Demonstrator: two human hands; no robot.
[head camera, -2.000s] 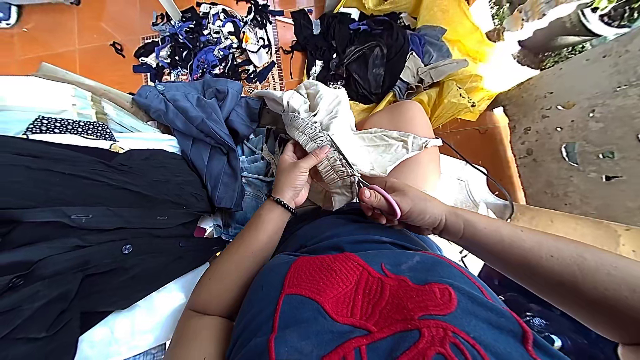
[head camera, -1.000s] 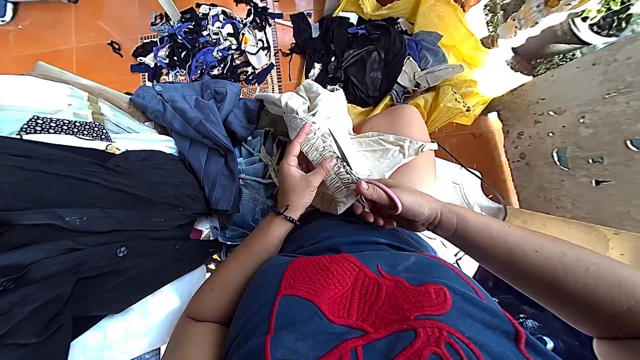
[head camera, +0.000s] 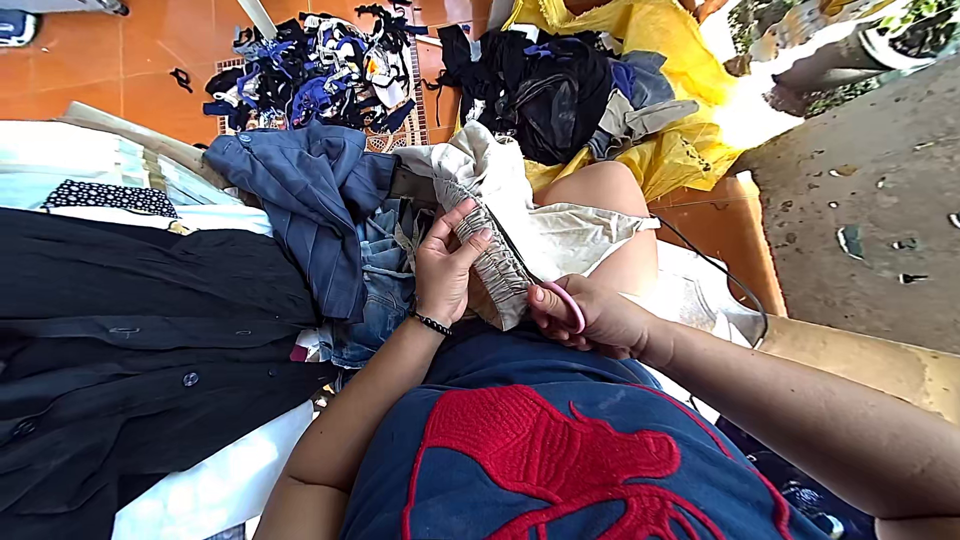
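A cream-coloured garment (head camera: 487, 165) lies over my lap, its gathered elastic waistband (head camera: 491, 255) stretched slantwise between my hands. My left hand (head camera: 448, 262) grips the waistband at its left edge, thumb on top. Pink-handled scissors (head camera: 568, 304) are in my right hand (head camera: 589, 311), at the band's lower right end; the dark blades point up and left along its edge, and how far they are apart is hard to tell. Just left of the cream cloth lie a blue-grey pleated garment (head camera: 311, 210) and blue denim (head camera: 379, 300).
Black clothing (head camera: 150, 322) is heaped at left. A pile of fabric scraps (head camera: 322, 71) lies on the orange tiled floor (head camera: 135, 67). Dark clothes (head camera: 551, 90) rest on a yellow sack (head camera: 675, 142) ahead. A black cable (head camera: 724, 270) curves by a rough wall (head camera: 855, 210) at right.
The waistband has shifted slightly in my hands. My left hand's fingers have changed their hold on it, while my right hand keeps the scissors near its lower end.
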